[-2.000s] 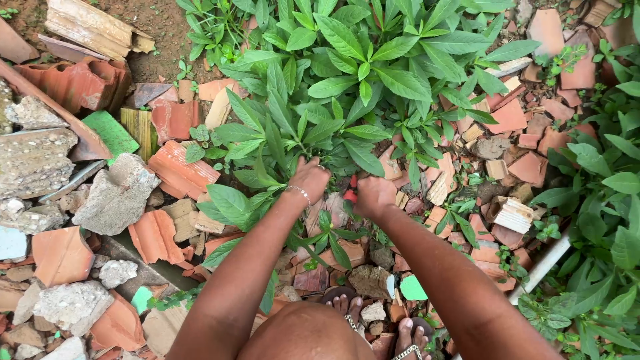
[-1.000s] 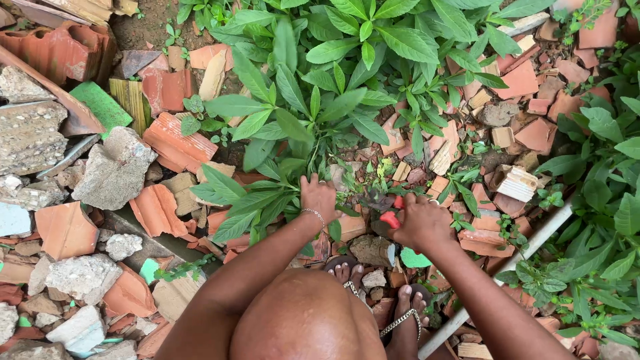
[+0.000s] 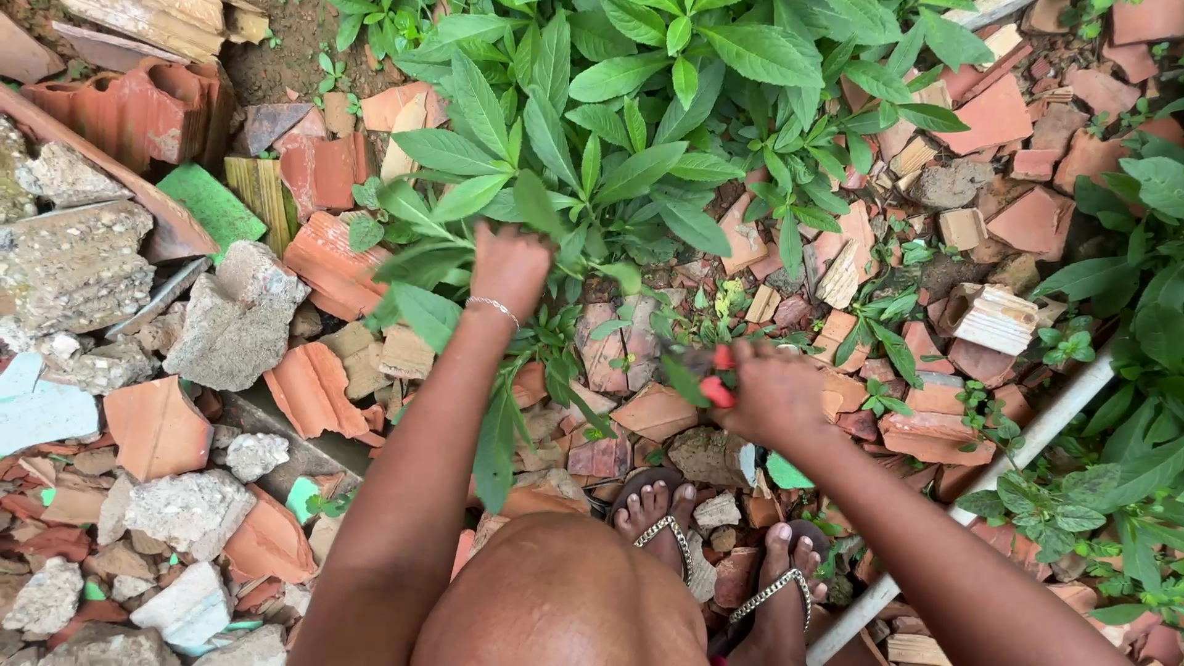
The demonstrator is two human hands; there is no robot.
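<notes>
My left hand (image 3: 511,268), with a thin bracelet at the wrist, is closed around leafy stems at the left edge of a large green plant (image 3: 601,139). Leaves hide its fingers. To its right and a little lower, my right hand (image 3: 772,393) grips a red-handled cutting tool (image 3: 718,377), probably pruning shears. The tool's dark, blurred blades point left, with a green leaf (image 3: 683,381) by them. Low leafy stems (image 3: 546,370) grow below my left hand.
Broken clay tiles (image 3: 159,427) and concrete chunks (image 3: 236,314) cover the ground. A pale pipe (image 3: 1036,430) runs diagonally at the right, beside more leafy plants (image 3: 1156,305). My sandalled feet (image 3: 782,578) stand below the tool.
My left hand has moved up and left into the leaves from its lower place one second ago. My right hand still holds the red-handled tool, now pointing left.
</notes>
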